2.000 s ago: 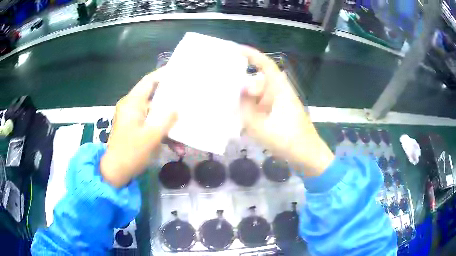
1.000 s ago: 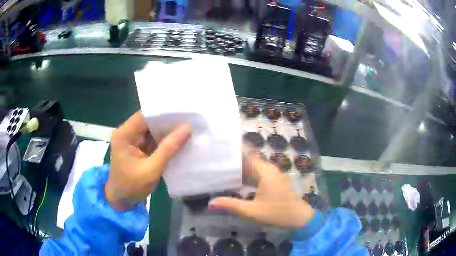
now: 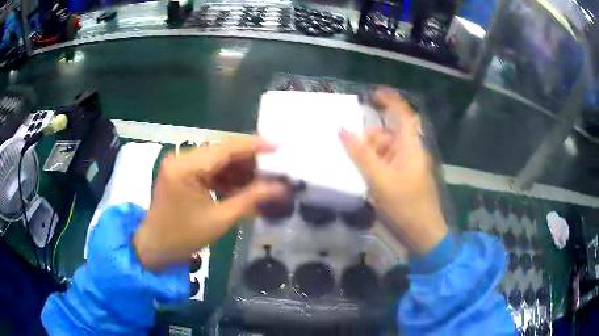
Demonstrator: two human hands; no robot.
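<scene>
A white sheet [image 3: 312, 141], plain on the face I see, is held above the clear tray. My right hand [image 3: 400, 177] grips its right side, thumb in front. My left hand [image 3: 203, 203] is at its left edge, fingers spread and blurred; whether they grip the sheet or a dark part behind the thumb is unclear. The blister tray [image 3: 302, 237] lies below, with black round modules [image 3: 314, 278] in its pockets, their short tabs pointing away from me. The sheet and hands hide the tray's middle.
A white sticker strip with black discs [image 3: 200, 279] lies left of the tray, and a white paper strip [image 3: 131, 174] further left. A small fan [image 3: 18, 177] stands far left. A second tray of black discs [image 3: 509, 243] and a crumpled white tissue [image 3: 558, 230] lie right.
The sheet, upright and mainly in my left hand a second ago, is now held by my right hand at its right side. My left hand has shifted to its left edge. The view has shifted too.
</scene>
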